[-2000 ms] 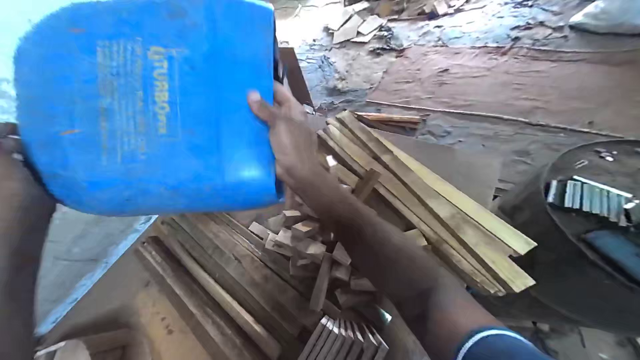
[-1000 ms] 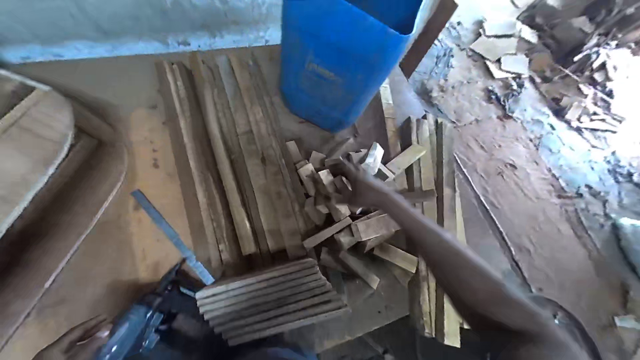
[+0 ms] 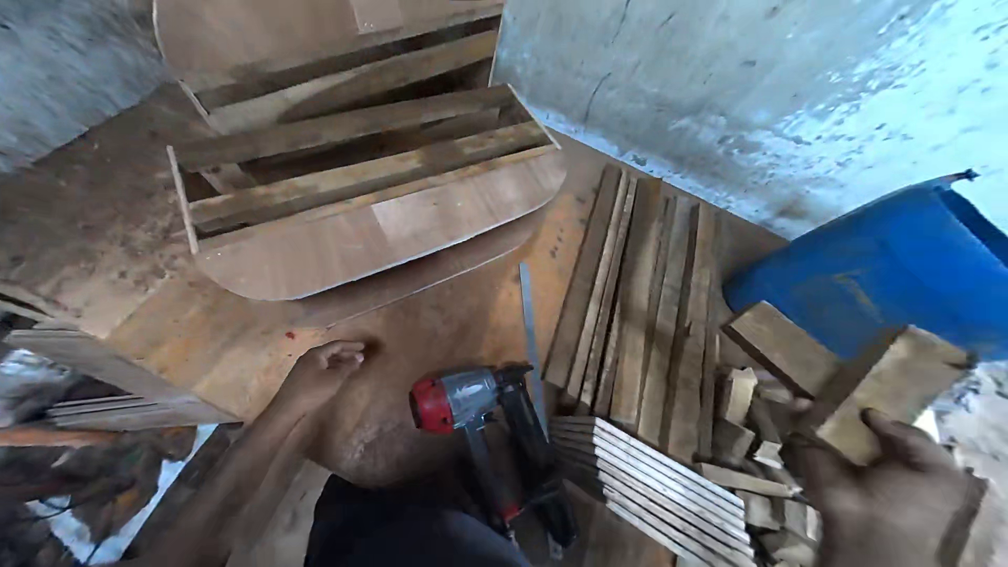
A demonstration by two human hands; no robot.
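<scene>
My right hand (image 3: 890, 488), at the lower right, grips a short wood block (image 3: 898, 386) above a heap of wood offcuts (image 3: 760, 504). Another block (image 3: 780, 346) lies against its left side; whether my fingers hold that one too cannot be told. My left hand (image 3: 335, 358) is over the brown work surface with fingers loosely curled and nothing seen in them. Right of it lies a red and grey pneumatic nailer (image 3: 472, 402), beside a steel ruler (image 3: 530, 339). A stack of thin wood strips (image 3: 661, 488) sits between the nailer and the offcuts.
Long wood battens (image 3: 646, 299) lie side by side toward the wall (image 3: 669, 79). A blue plastic container (image 3: 874, 268) stands at the right. Curved plywood frames with wooden slats (image 3: 378, 189) occupy the upper left. Stacked boards (image 3: 118, 378) are at the left edge.
The blue container, held up two seconds ago, was standing by the offcuts one second ago. My right hand has taken a block from the heap. The view has swung left.
</scene>
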